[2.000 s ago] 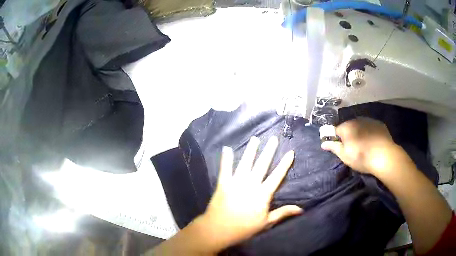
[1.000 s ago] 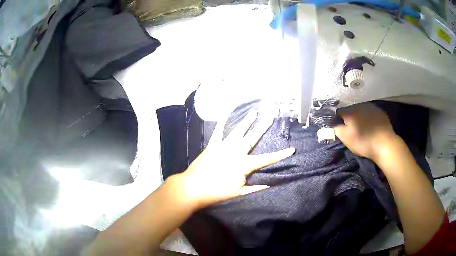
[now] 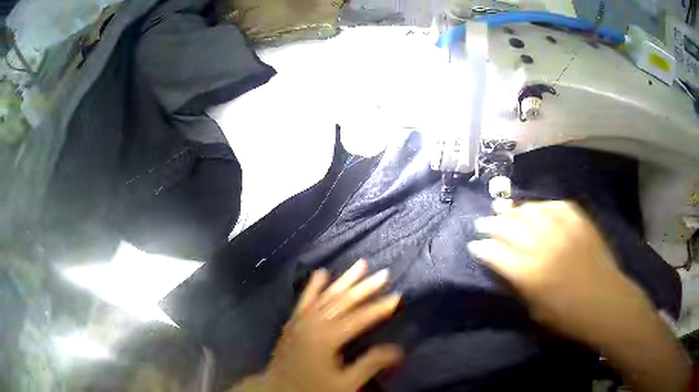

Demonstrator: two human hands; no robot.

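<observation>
A dark navy garment panel (image 3: 368,222) lies on the white machine table and runs under the presser foot (image 3: 447,186). Pale stitch lines show on its left part. My left hand (image 3: 333,329) is on the panel near the bottom edge, fingers spread and slightly blurred. My right hand (image 3: 540,256) is on the cloth just right of and below the presser foot, fingers bent and blurred; whether it pinches the cloth cannot be told. The needle area is washed out by glare.
The cream sewing machine arm (image 3: 598,96) spans the upper right, with a blue tube (image 3: 536,18) along its top. A grey-black garment heap (image 3: 146,153) lies at the left. A brown piece (image 3: 287,19) is at the back. The white table (image 3: 291,99) shows between.
My left hand has moved down toward the bottom edge. My right hand has come down and left from beside the machine. The panel's left part now slants and spreads further down left.
</observation>
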